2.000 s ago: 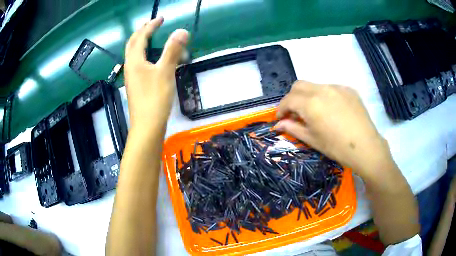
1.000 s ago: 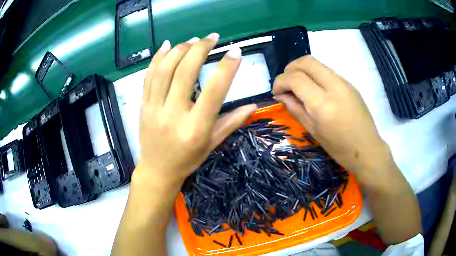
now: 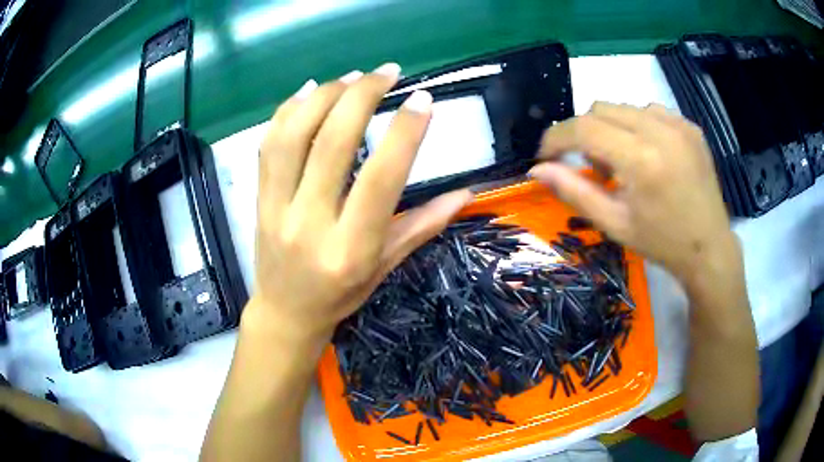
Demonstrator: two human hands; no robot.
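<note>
A black phone middle frame (image 3: pixel 533 95) lies behind the orange parts tray, its window showing white. My left hand (image 3: pixel 330 198) lies over the frame's left end, fingers on its far edge and thumb along its near edge, holding it. My right hand (image 3: pixel 641 180) is over the tray's far right corner, thumb and forefinger apart, slightly blurred; no strip shows between them. The orange tray (image 3: pixel 578 420) holds a heap of loose black side-key strips (image 3: pixel 470 316). My left hand and wrist hide the tray's far left corner.
Stacks of black mid-frames stand on the left (image 3: pixel 185 244) and on the right (image 3: pixel 768 126) of the white bench cover (image 3: pixel 117 406). Single frames (image 3: pixel 164 81) lie on the green conveyor belt (image 3: pixel 361 32) beyond. Part of another person's arm (image 3: pixel 54 415) shows at lower left.
My left hand has come down onto the frame. My right hand has moved right, away from the frame's near edge, and its fingertips have parted. The belt frames have moved left.
</note>
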